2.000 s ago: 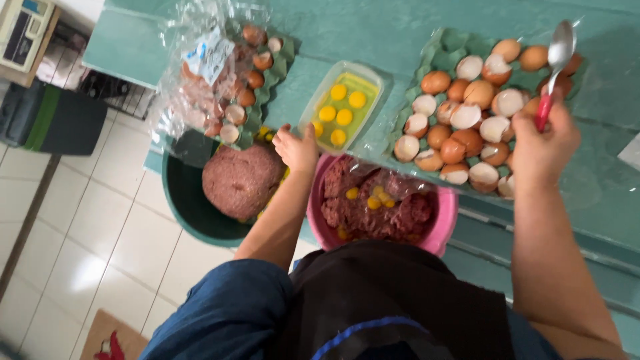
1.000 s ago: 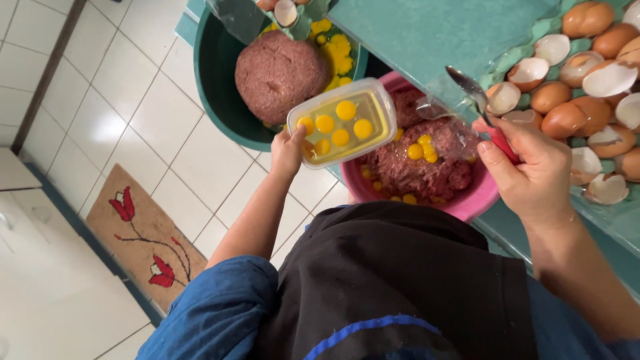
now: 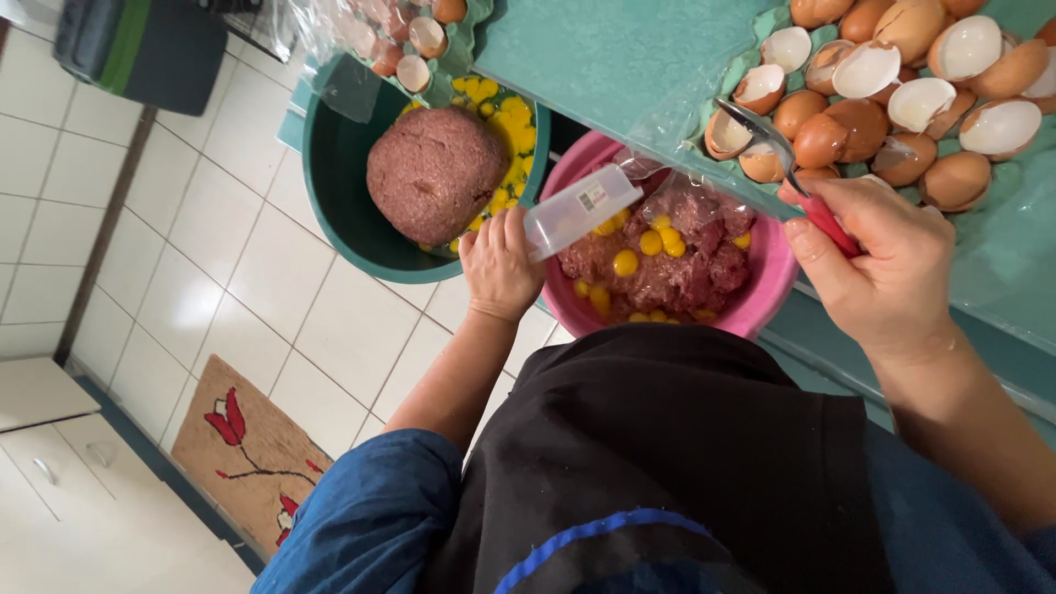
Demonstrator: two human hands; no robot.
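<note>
My left hand (image 3: 501,264) grips one end of a clear plastic container (image 3: 582,210), tipped on its side over the pink basin (image 3: 763,285). In that basin lie ground meat (image 3: 705,268) and several egg yolks (image 3: 625,263). The container's inside faces away from view. My right hand (image 3: 883,252) holds a metal spoon (image 3: 763,132) by its red handle, its bowl up near the cracked eggshells. A green basin (image 3: 326,194) at the left holds a ball of ground meat (image 3: 437,177) with broken yolks (image 3: 513,132) beside it.
A green egg tray (image 3: 767,25) full of eggshells (image 3: 866,70) stands on the teal table (image 3: 569,49), with clear plastic film at its edge. Another tray (image 3: 474,25) with shells overhangs the green basin. A floral mat (image 3: 247,445) lies on the tiled floor.
My left hand took hold of the container, which stood on the table at first, and brought it over the pink basin. Since then it has tipped from nearly level onto its side. The spoon remains in my right hand.
</note>
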